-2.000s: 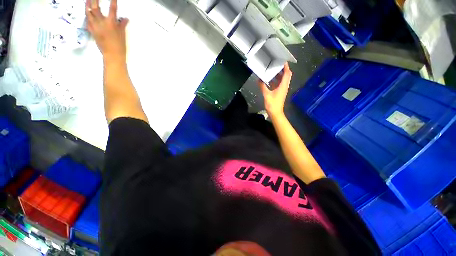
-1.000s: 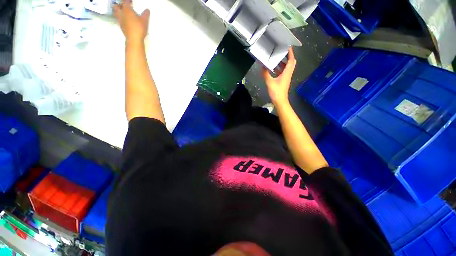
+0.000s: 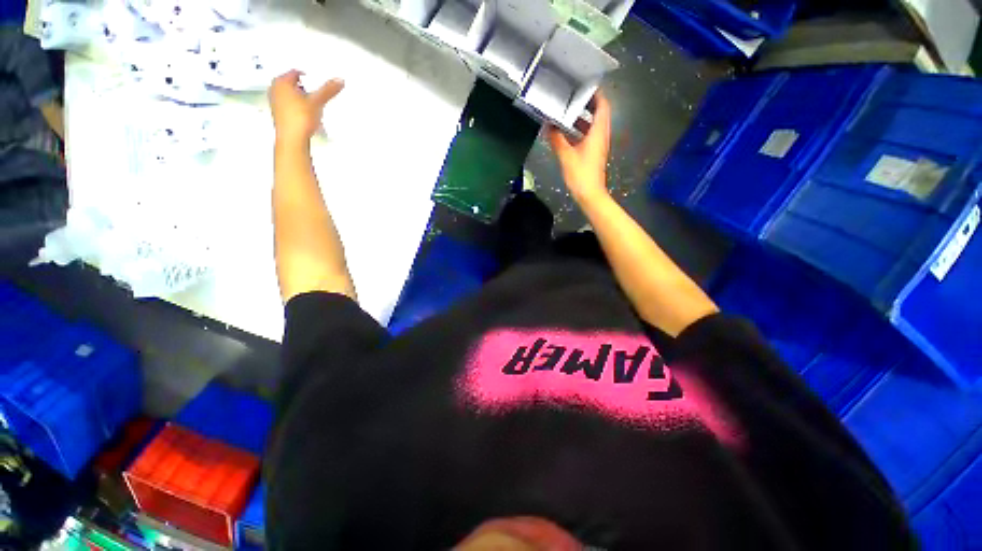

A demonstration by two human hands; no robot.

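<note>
My left hand (image 3: 297, 108) is over the white worktable, thumb and fingers apart, with nothing visible in it. It is just beside scattered white parts (image 3: 178, 65) with dark spots, which lie towards the table's far left. My right hand (image 3: 583, 156) grips the near end of an open small carton (image 3: 561, 78), the last of a joined-looking row at the table's right edge. The carton is open upward, with pale inner walls. My right fingertips are partly hidden behind it.
The white worktable (image 3: 377, 151) has a dark green panel (image 3: 485, 151) at its right edge. Blue totes (image 3: 824, 161) are stacked at the right. A red-orange tote (image 3: 194, 474) and blue totes (image 3: 70, 377) stand at lower left. Crumpled clear plastic (image 3: 92, 253) lies on the table's near left edge.
The view has shifted, showing more of the table's far left. My left hand has drawn back nearer to me from the scattered parts. My right hand stays at the end carton.
</note>
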